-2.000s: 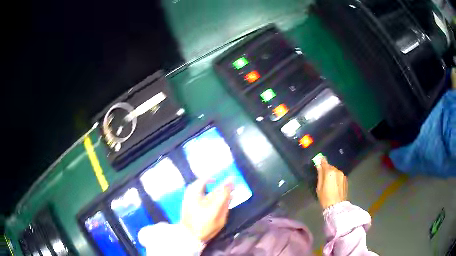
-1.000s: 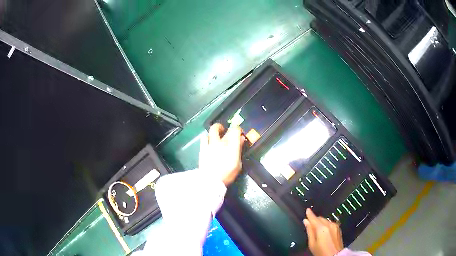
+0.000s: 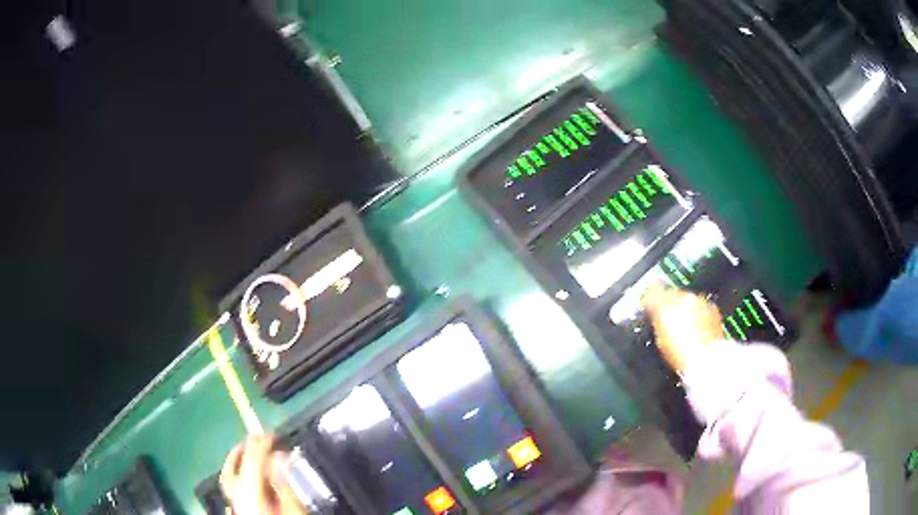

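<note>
The main black phone tray lies at the bottom centre. Its phones have dark screens with white glare and orange and pale green squares at the near end. My left hand is blurred and cut off by the bottom edge, with its fingers at the tray's left phones; its grip is unclear. The right-hand test tray holds phones with green lists on dark screens. My right hand is over its third phone, fingertips at the screen's near end and covering part of it. No held thing shows in it.
A small black stacked tray holds a thin pale ring and a pale strip. Large black stacked trays curve along the upper right. A person's blue sleeve is at the right edge. Yellow tape crosses the green bench.
My left hand has moved from the right-hand tray to the main tray's left side. My right hand has moved up to the third phone. The right-hand tray's upper screens now show green lists.
</note>
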